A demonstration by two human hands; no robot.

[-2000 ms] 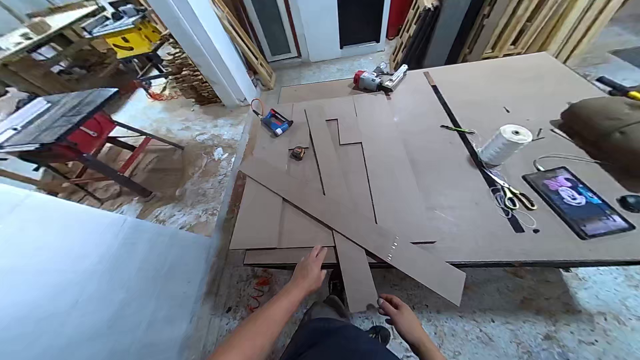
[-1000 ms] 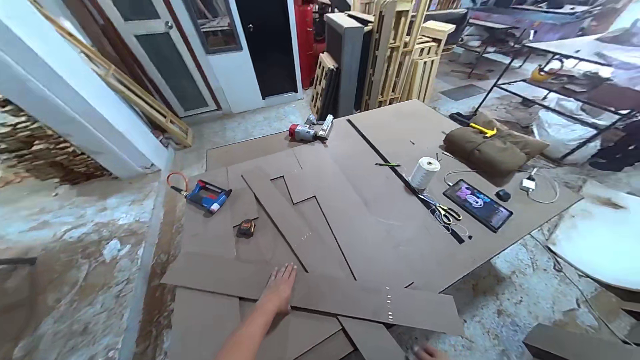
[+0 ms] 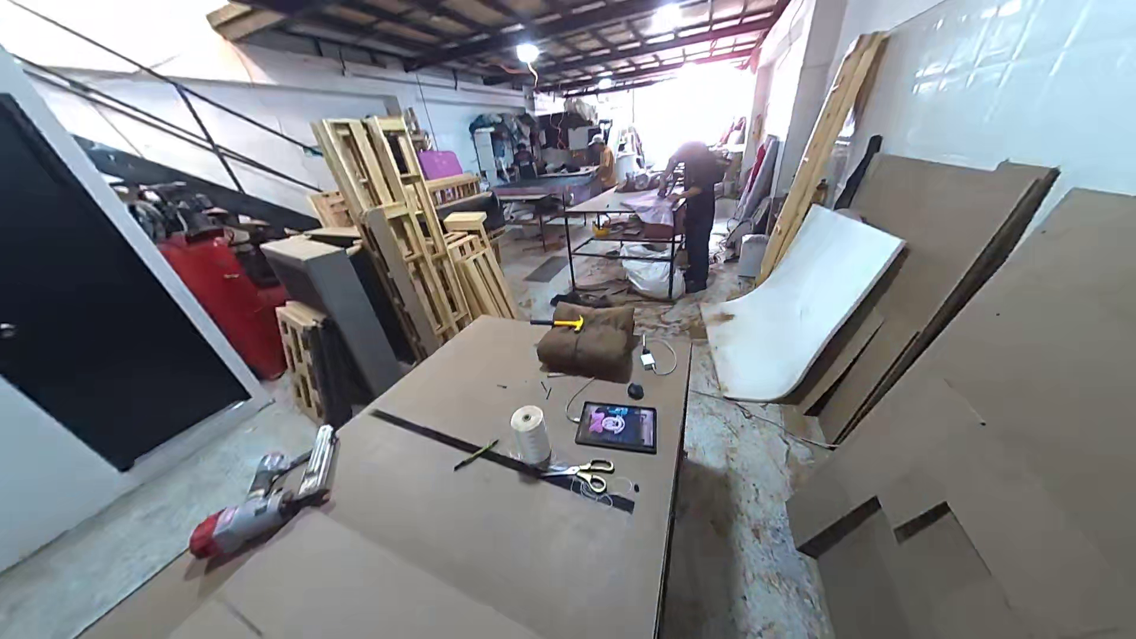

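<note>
Neither of my hands shows in the head view. The table's brown board fills the lower middle. At its left edge lies a red and grey pneumatic nail gun. A cone of white thread stands beside a dark strip, and a green pen lies left of the cone. Scissors with pale handles rest by loose thread near the strip's end. Behind them is a tablet with a lit screen. A yellow hammer lies on a folded brown bundle.
Brown panels and a curved white sheet lean at the right. Wooden frames stand behind the table at left, near a red tank. Two people work farther back, one in dark clothes at another table.
The view has swung strongly up and to the right. Both hands, seen at the cut brown pieces earlier, have left the view. Between the earlier frames, my left hand moved onto the long piece.
</note>
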